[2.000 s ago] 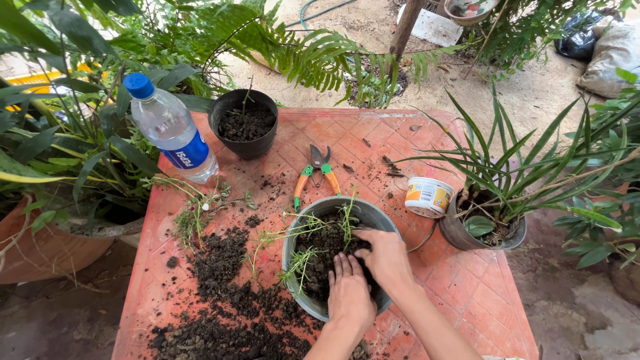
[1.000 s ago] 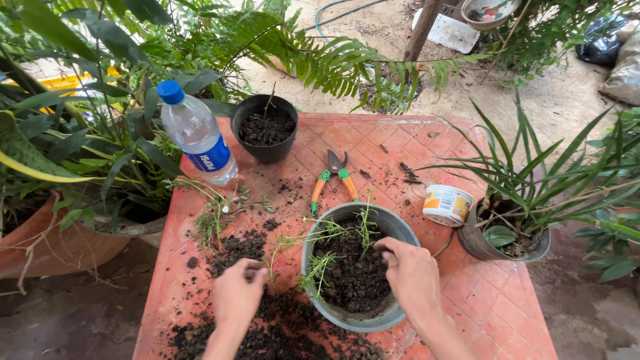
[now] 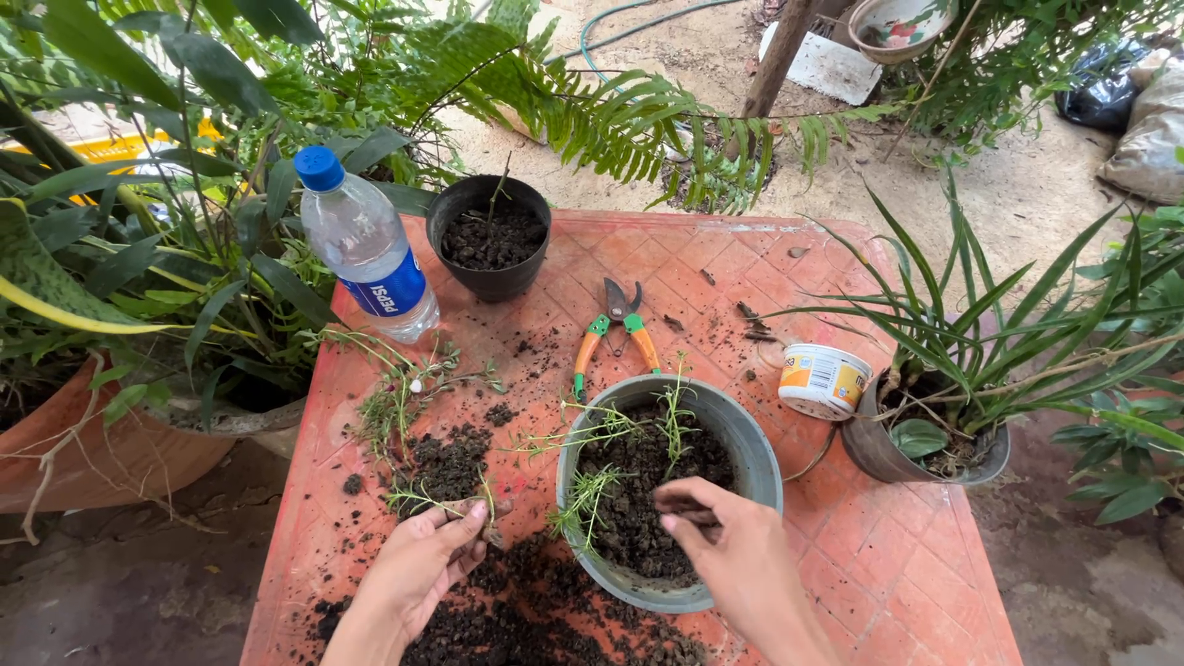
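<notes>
My left hand (image 3: 421, 564) pinches a small leafy plant cutting (image 3: 430, 501) between thumb and fingers, over loose dark soil (image 3: 509, 610) on the red table. Over the right part of a grey plastic pot (image 3: 764, 462) is my right hand (image 3: 731, 546), its fingers curled and soiled; whether it holds anything I cannot tell. Thin green sprigs stand and lean in the pot's soil (image 3: 638, 472), some over its left rim. Orange-and-green pruning shears (image 3: 617, 338) lie behind the pot. More cut sprigs (image 3: 393, 412) lie on the table's left side.
A Pepsi bottle with a blue cap (image 3: 370, 245) and a black pot of soil (image 3: 490, 240) stand at the table's back left. To the right, a white-and-yellow tub (image 3: 823, 381) lies beside a potted long-leaved plant (image 3: 879, 444). A fern frond (image 3: 638, 120) hangs over the back edge.
Both hands were in the pot's soil two seconds ago. My left hand has moved out to the left and holds a cutting. My right hand has stayed at the pot, now above the soil.
</notes>
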